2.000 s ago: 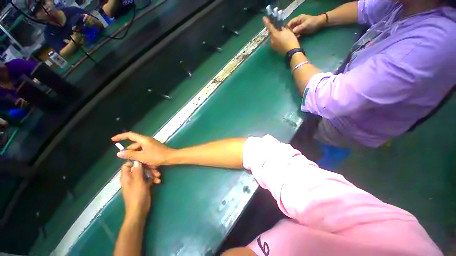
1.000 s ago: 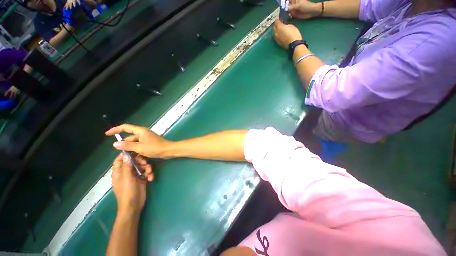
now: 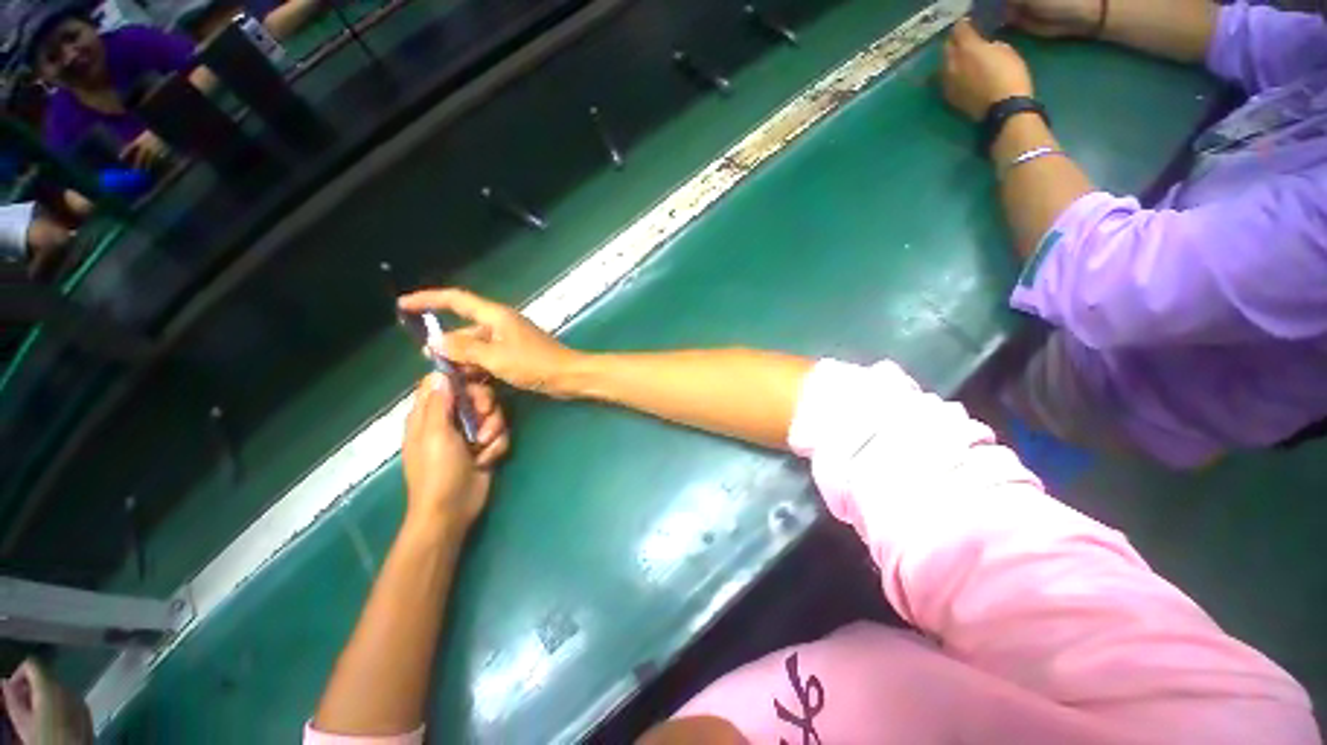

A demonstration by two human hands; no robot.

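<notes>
A slim dark pen-like unit [image 3: 464, 409] with a white end stands slanted between my hands. My left hand [image 3: 448, 448] is closed around its dark barrel, with the thumb along it. My right hand [image 3: 495, 344] is above, its thumb and forefinger at the white end [image 3: 434, 332]. Both hands are bare and held over the white rail and the worktop edge. Whether a separate small part is pinched there, I cannot tell.
Thin dark units lie spaced on the green belt [image 3: 560, 182] beyond the white rail [image 3: 233, 560]. The green worktop [image 3: 655, 437] is nearest. A grey post [image 3: 88, 611] and another person's hand are lower left. A person in purple works at right; others sit opposite.
The view has shifted, bringing the grey post and another hand in at lower left. Both hands stay together; the unit's dark barrel shows more clearly than two seconds ago.
</notes>
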